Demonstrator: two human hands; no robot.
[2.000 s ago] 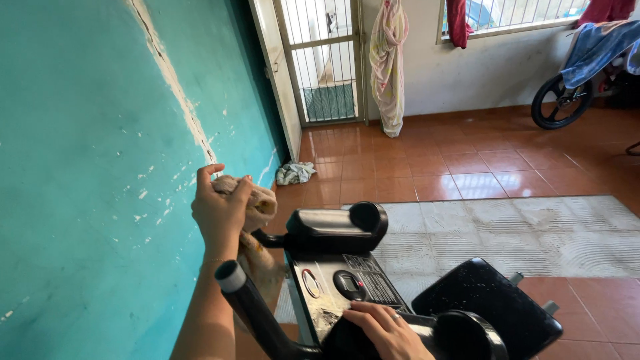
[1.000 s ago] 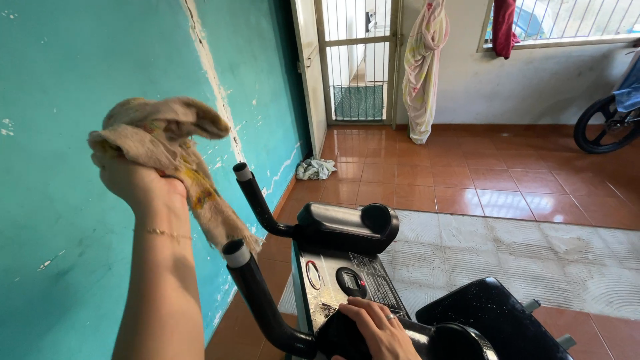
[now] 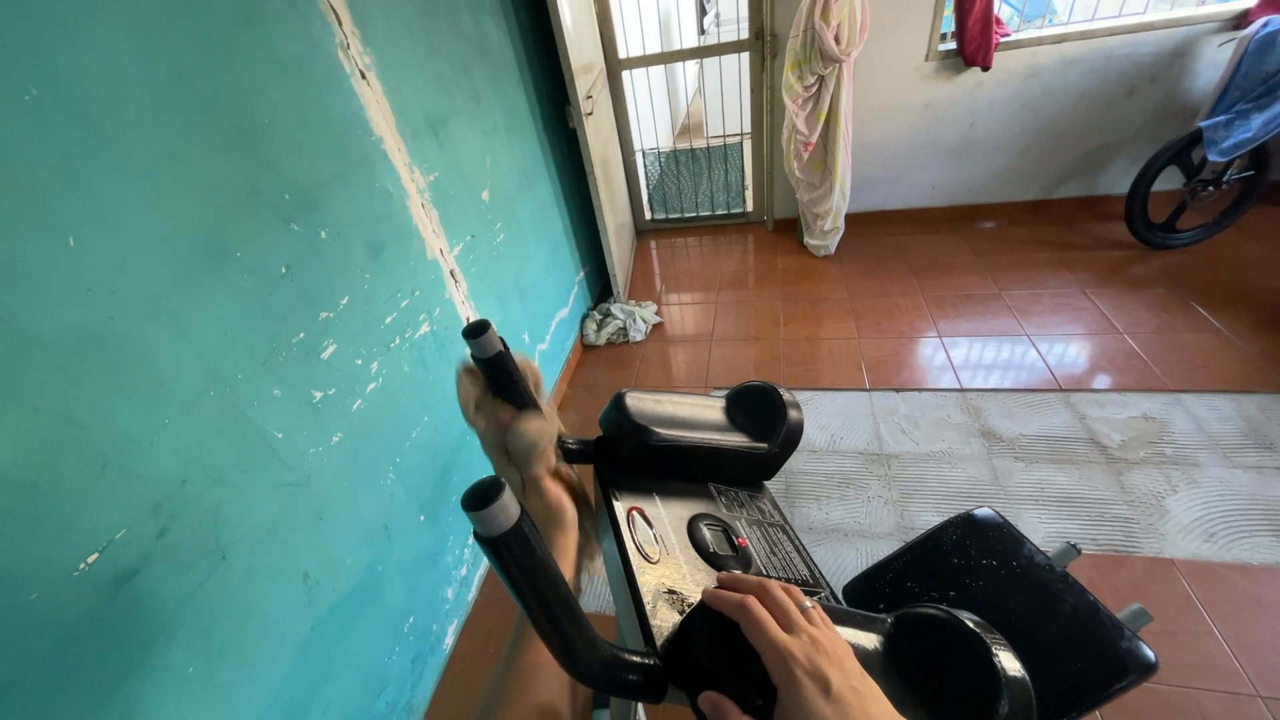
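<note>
An exercise machine's console panel with a small display stands below me, between two black padded armrests. My left hand, blurred, is behind the far black handlebar, with a beige cloth around the bar; the bar and the near handlebar partly hide hand and forearm. My right hand, a ring on one finger, rests on the black padding at the near side of the console, fingertips at its edge. A black padded seat lies to the right.
A teal wall with a crack and peeling paint runs along the left. A crumpled rag lies on the tiled floor near the open door. A knotted curtain hangs beside the barred gate; a wheel stands at the right.
My left hand has come down from beside the wall, where it held the cloth raised, to the far handlebar. The right hand has stayed on the machine.
</note>
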